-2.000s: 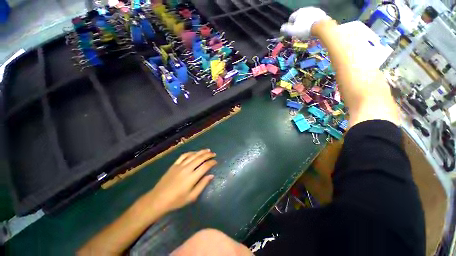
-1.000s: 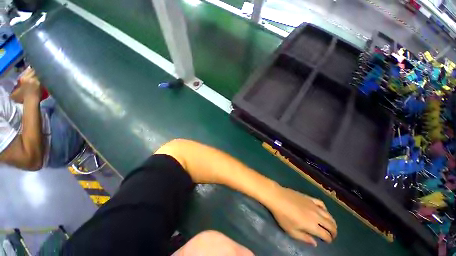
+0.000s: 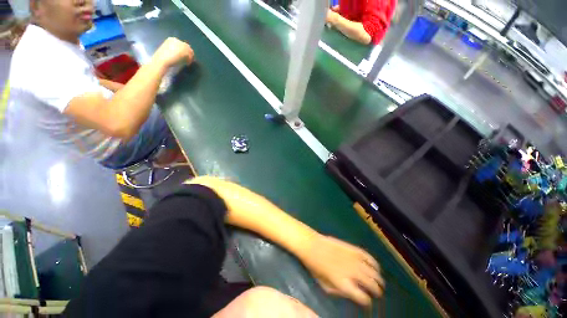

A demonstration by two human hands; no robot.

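My left hand [image 3: 345,270] is bare and rests palm down on the green bench [image 3: 273,177], fingers a little apart, with nothing visible in it. My right hand is not in view. The black compartment tray [image 3: 404,180] stands to the right of my left hand, its left compartments bare. Clipped workpieces [image 3: 513,261] with blue, yellow and pink clips and silver wires fill its right side and are cut by the picture's edge. A small dark, shiny piece [image 3: 239,143] lies alone on the bench, beyond my left forearm.
A seated person in a white shirt [image 3: 46,68] at the left reaches an arm over the bench. A person in a red sleeve [image 3: 370,22] is across the bench. A grey upright [image 3: 304,62] stands on the pale rail [image 3: 239,65]. A yellow-brown strip [image 3: 398,254] runs along the tray.
The view has swung left, and my right hand and the loose clip pile have left it. The small dark piece now shows on the bench, and the seated person's arm reaches over the bench.
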